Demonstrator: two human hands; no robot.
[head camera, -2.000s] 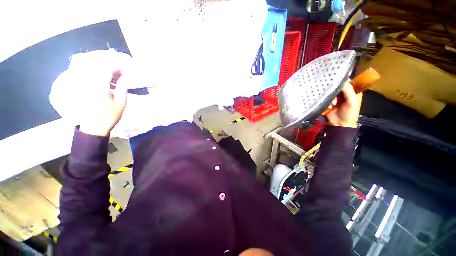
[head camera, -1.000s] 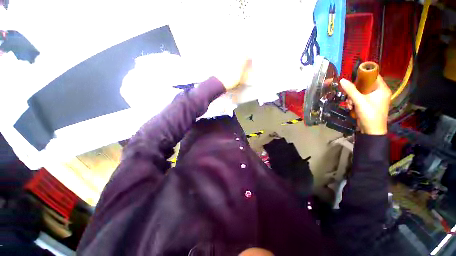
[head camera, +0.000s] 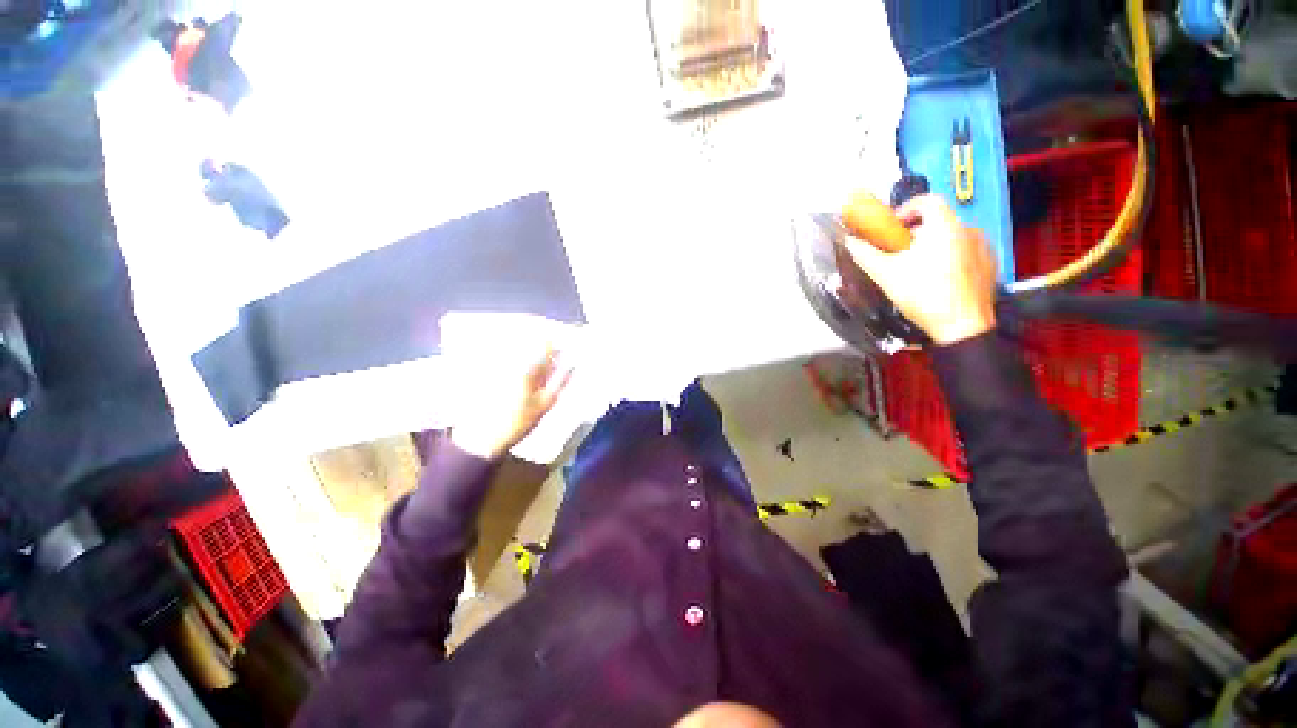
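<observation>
A dark grey garment panel (head camera: 413, 292) lies flat on the white table cover (head camera: 683, 242), with an overlap near its left end. A bright white piece (head camera: 477, 334) covers part of its near edge. My left hand (head camera: 524, 405) is at the table's near edge, just below this white piece; glare hides whether its fingers hold it. My right hand (head camera: 932, 270) is closed around the orange handle of the steam iron (head camera: 836, 282). The iron is at the table's right edge, right of the panel and apart from it; its soleplate is hidden.
The metal iron rest (head camera: 716, 57) is at the far side. Small dark fabric pieces (head camera: 246, 196) lie far left. A blue tray (head camera: 981, 107) with yellow snips (head camera: 963, 161) is at the right, beside a yellow hose (head camera: 1134, 199). Red crates (head camera: 1074, 356) stand on the floor.
The iron has come down and left from its raised position with the soleplate showing. My left hand moved right, then back left toward the white piece. The view has shifted, showing the iron rest.
</observation>
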